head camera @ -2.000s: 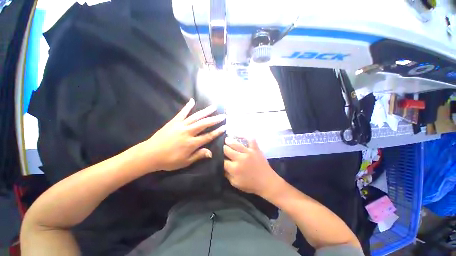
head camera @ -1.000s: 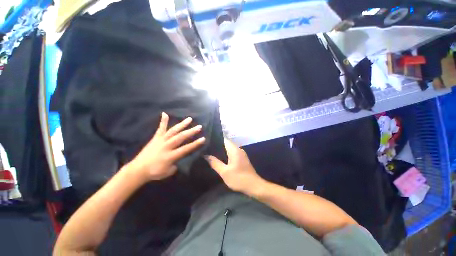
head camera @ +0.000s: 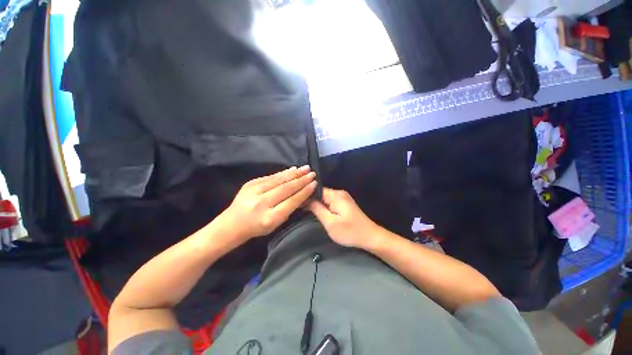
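A large black garment panel (head camera: 187, 90) lies over the table left of the bright lamp glare and hangs over its front edge. My left hand (head camera: 274, 201) lies flat on the panel near its right edge, fingers together and pointing right. My right hand (head camera: 341, 218) is beside it, its thumb and fingers closed on the panel's folded edge. The fingertips of both hands are close together. The needle and presser foot do not show; glare covers the sewing area.
A small black cut piece (head camera: 436, 41) and black-handled scissors (head camera: 511, 69) lie right of the glare, behind the table-edge ruler (head camera: 450, 102). A blue plastic basket (head camera: 603, 187) with a pink slip (head camera: 572, 218) stands at right. Stacked black pieces (head camera: 24, 132) are at left.
The view has tilted down, so the machine head has left the picture. The panel has come towards me, showing flap-like pieces. My left hand has moved right, to the edge beside my right hand.
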